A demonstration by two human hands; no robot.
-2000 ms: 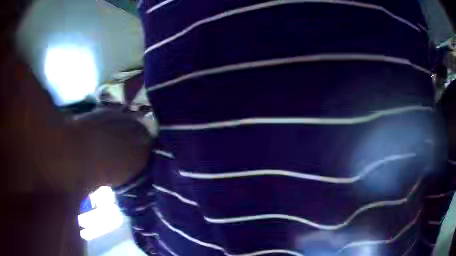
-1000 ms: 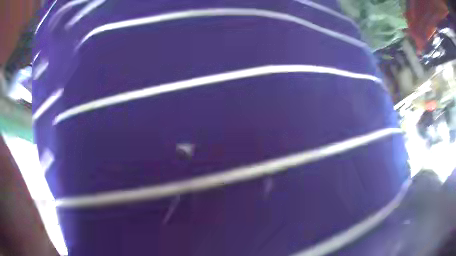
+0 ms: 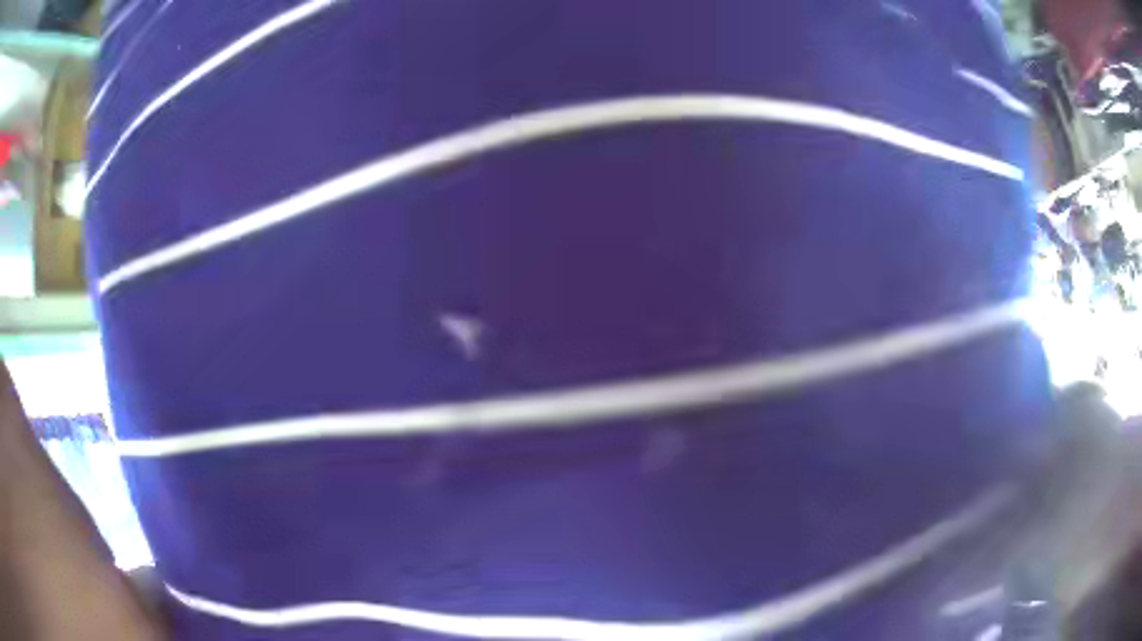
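Note:
Dark purple cloth with thin white stripes (image 3: 564,269) fills most of the view, very close to the camera. The stripes bow across it, and a small pale fleck shows left of its middle. My left hand or forearm (image 3: 56,538) is a blurred brown shape cut off at the lower left edge, beside the cloth; its fingers cannot be made out. My right hand (image 3: 1090,463) is a blurred shape at the cloth's lower right edge. Whether either hand grips the cloth cannot be told. What lies behind the cloth is hidden.
A white surface (image 3: 56,376) shows at the left, with a brown upright thing (image 3: 60,175) behind it. At the right edge is a bright, cluttered area of dark and white shapes (image 3: 1102,238), with a dark red patch (image 3: 1087,31) above it.
The cloth looked darker two seconds ago, with more stripes across it. Since one second ago its middle stripes have shifted somewhat, and the background at the left has changed. My right hand stays near the lower right.

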